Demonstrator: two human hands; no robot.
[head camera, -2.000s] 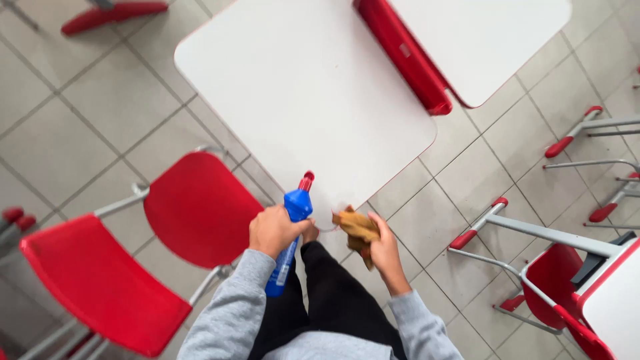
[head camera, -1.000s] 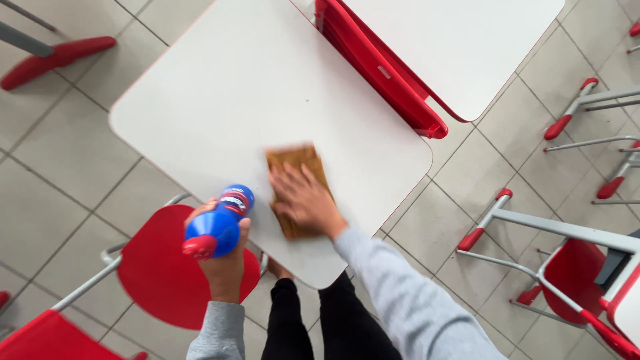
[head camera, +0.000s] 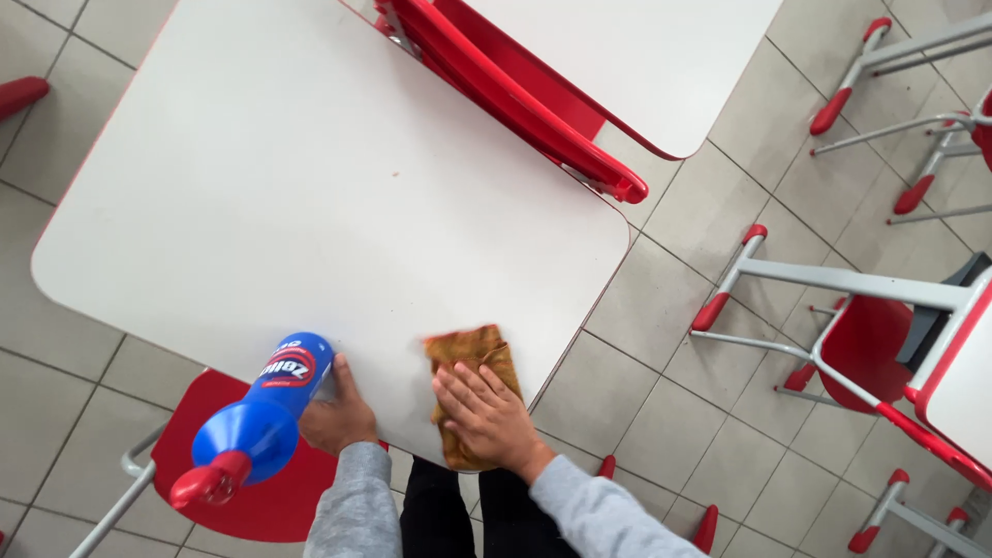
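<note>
A blue plastic bottle (head camera: 283, 387) with a red cap tilts over the near left edge of the white tabletop (head camera: 310, 232), its cap toward the lower left. My left hand (head camera: 341, 411) is closed around its side, and part of the grip is hidden behind the bottle. Flat on a folded brown-yellow cloth (head camera: 496, 353) lies my right hand (head camera: 484, 415), fingers extended, pressing it on the table's near corner. Small specks (head camera: 395, 174) show on the white surface.
A red chair backrest (head camera: 527, 101) stands against the table's far edge, with a second white table (head camera: 659, 62) beyond. Below the bottle is a red chair seat (head camera: 256, 504). More chairs and metal table legs (head camera: 845, 283) stand at right on the tiled floor.
Two seconds ago both hands were off the tabletop, the cloth bunched in my right hand. One second ago the cloth lay spread under that hand; it has since moved toward the near corner.
</note>
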